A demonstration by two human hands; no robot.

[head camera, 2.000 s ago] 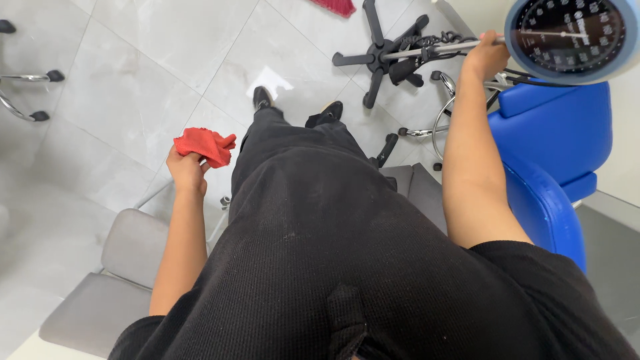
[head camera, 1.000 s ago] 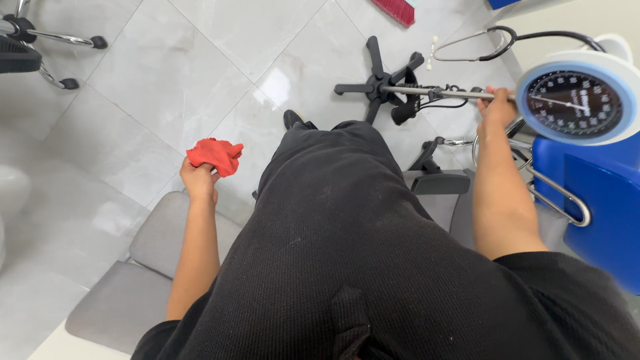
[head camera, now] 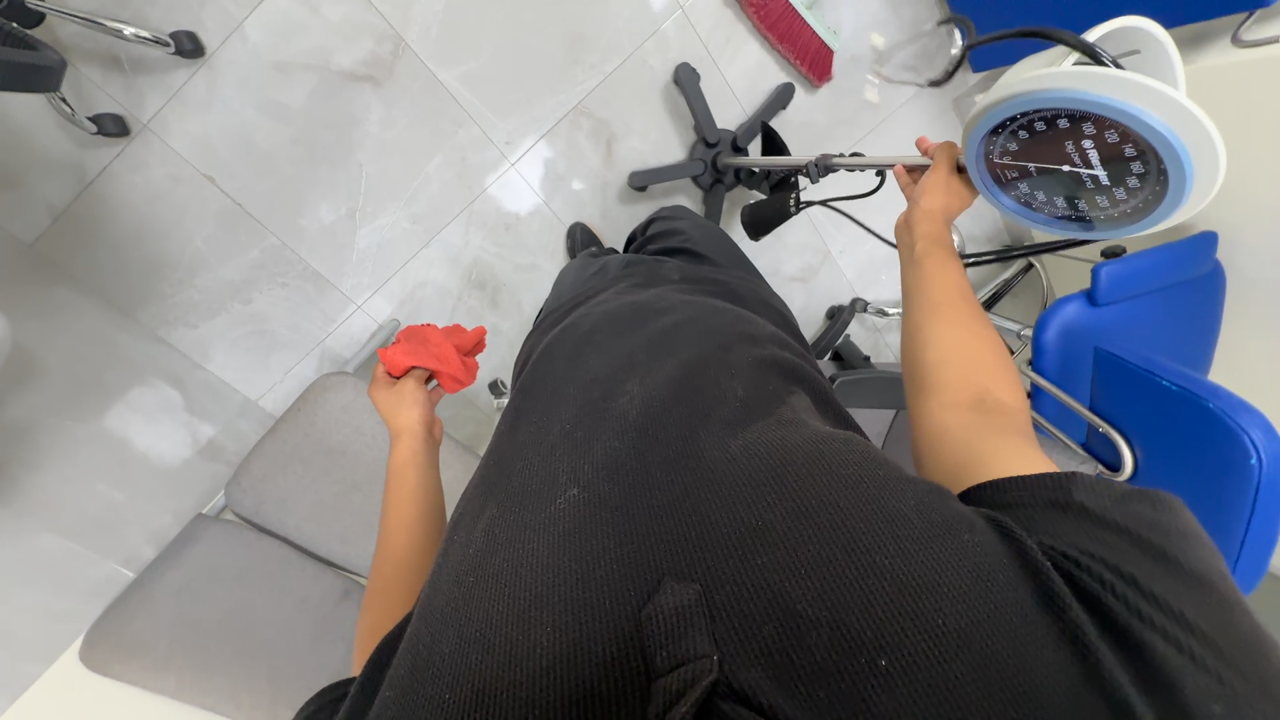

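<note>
A crumpled red cloth [head camera: 436, 356] is gripped by my left hand [head camera: 405, 402], out over the grey seats. On the other side, my right hand [head camera: 936, 188] holds the metal pole [head camera: 850, 162] of a blood pressure gauge stand, just below the gauge. The round Riester dial gauge [head camera: 1075, 168] has a black face, a light blue ring and a white housing. A black five-legged base [head camera: 716, 160] carries the pole on the floor. Black tubing and a dark hand bulb or similar part [head camera: 770, 213] hang by the pole.
Grey padded seats [head camera: 290, 610] are at my left. Blue padded chairs [head camera: 1180, 420] with metal frames stand at my right. A red-bristled broom head [head camera: 795, 38] lies on the tiled floor [head camera: 330, 160]. A wheeled chair base [head camera: 110, 30] shows at top left.
The gauge stand remains in my right hand and the red cloth in my left. The view has shifted, with the broom head now showing more fully than two seconds ago.
</note>
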